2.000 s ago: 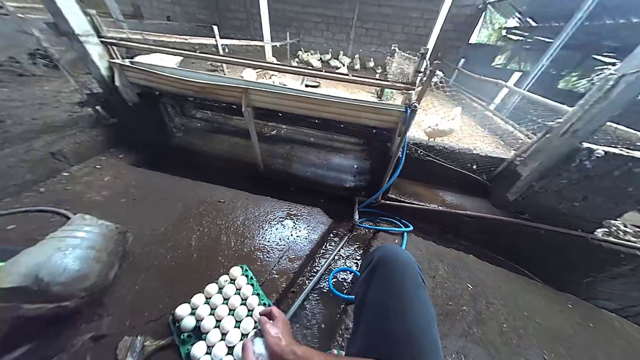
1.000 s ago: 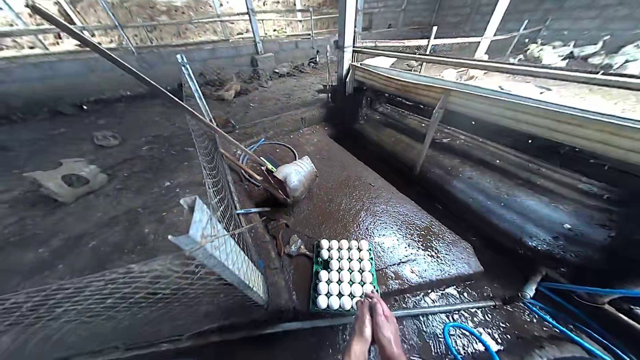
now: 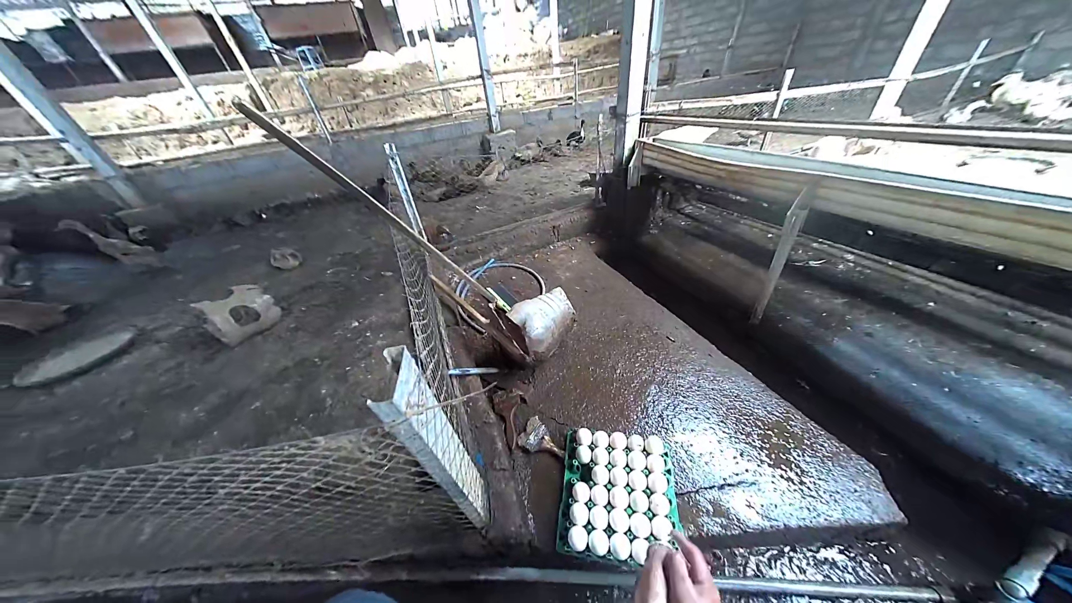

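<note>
A green egg tray (image 3: 564, 526) full of white eggs (image 3: 618, 497) rests on the wet ground at lower centre; one pocket by its left edge shows dark, with no egg. My left hand (image 3: 656, 576) and my right hand (image 3: 693, 571) are close together at the tray's lower right corner, cut off by the frame's bottom. The fingers lie over or beside the last eggs there. Whether they touch or hold an egg is hidden, and where one hand ends and the other begins is blurred.
Left of the tray stand a wire mesh fence (image 3: 431, 335) and a metal post (image 3: 440, 435). Beyond lie a whitish sack (image 3: 544, 322), a hose (image 3: 523, 266) and a long pole (image 3: 352, 188). A dark channel runs along the wet slab (image 3: 754, 427); a pipe (image 3: 796, 588) crosses below the tray.
The view has swung left since two seconds ago. One hand was seen at the tray's right side then; a second ago both hands were together at its lower right.
</note>
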